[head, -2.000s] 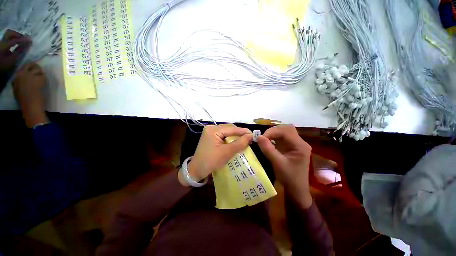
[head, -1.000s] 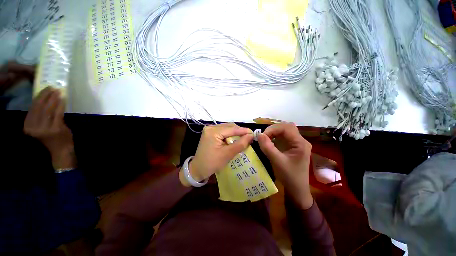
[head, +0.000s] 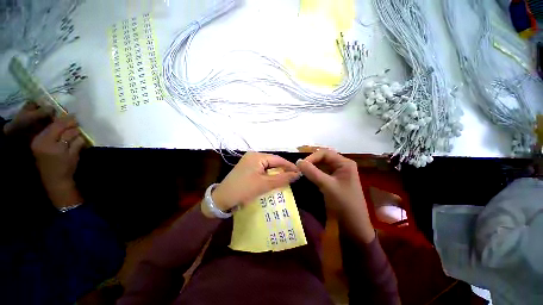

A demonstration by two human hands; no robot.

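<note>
My left hand point(head: 253, 181), with a white band at the wrist, holds a yellow label sheet point(head: 271, 221) that hangs below the fingers and shows a few rows of small printed labels. My right hand point(head: 333, 179) has thumb and index finger pinched together, touching my left fingertips. A tiny white bit, a label or cable end, shows between the fingertips point(head: 299, 162); the fingers mostly hide it. A loose bunch of thin white cables point(head: 256, 98) lies on the table ahead, dark tips at its right end. A few strands hang over the table edge behind my left hand.
A long label sheet point(head: 136, 65) lies on the white table point(head: 196, 136) at left. Yellow paper point(head: 312, 65) lies under the wire tips. A hank with white ends point(head: 411, 113) is right of centre, another hank point(head: 494, 89) farther right. Another person's hands point(head: 56, 140) hold a strip at far left.
My fingertips have closed over the small white tab, which now shows less. The yellow sheet has swung left. The other person has picked up a label strip and turned it.
</note>
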